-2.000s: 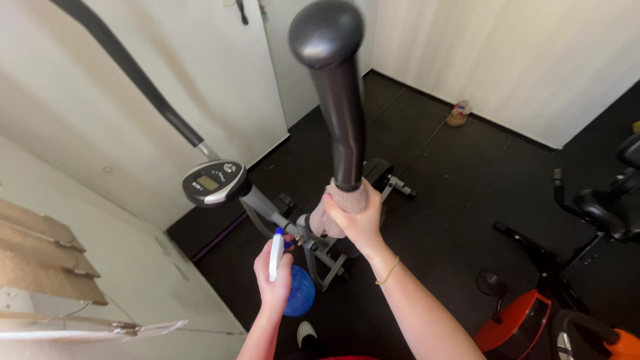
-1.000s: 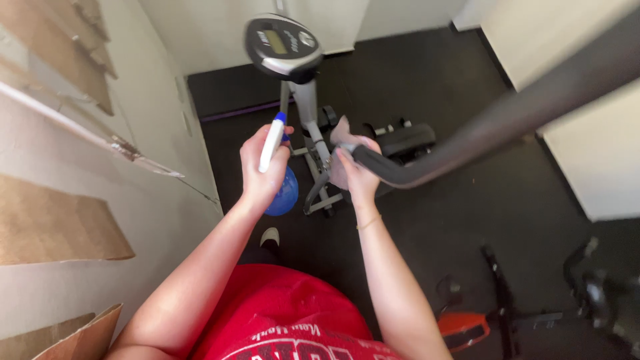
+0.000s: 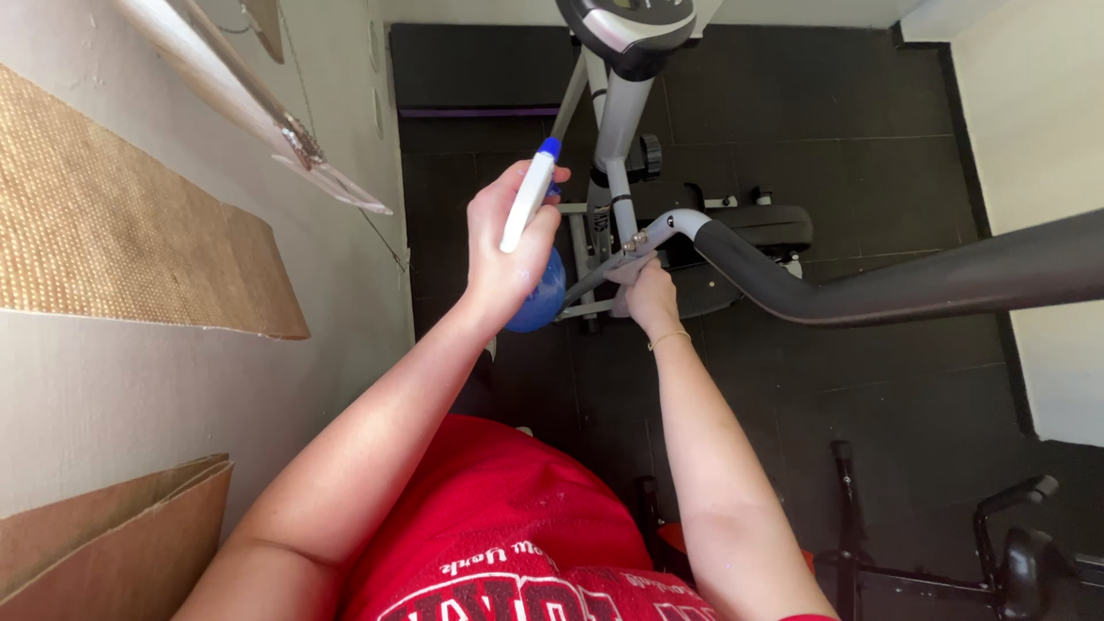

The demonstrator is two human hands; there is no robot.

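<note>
My left hand (image 3: 509, 250) is closed around the neck of a blue spray bottle (image 3: 539, 297) with a white trigger head (image 3: 528, 198) and a blue nozzle. A light pinkish cloth (image 3: 630, 272) is in my right hand (image 3: 653, 297), pressed against the lower metal part of the elliptical trainer's handle arm (image 3: 664, 231), near its bolts. From there the arm bends into a black foam grip (image 3: 871, 293) that runs off to the right. The trainer's console (image 3: 634, 30) stands above, on a grey post (image 3: 623, 112). My right fingertips are partly hidden by the cloth and the arm.
A pedal (image 3: 703, 289) of the trainer lies beyond my right hand. On the left, brown woven panels (image 3: 129, 216) and a hanging shelf edge (image 3: 250, 95) jut from the wall. Other black exercise equipment (image 3: 931, 578) stands at lower right. A dark mat (image 3: 483, 73) lies near the far wall.
My right hand and the cloth have moved from the foam grip down to the arm's bare metal part. My left hand still holds the spray bottle. The view has tilted down and shifted.
</note>
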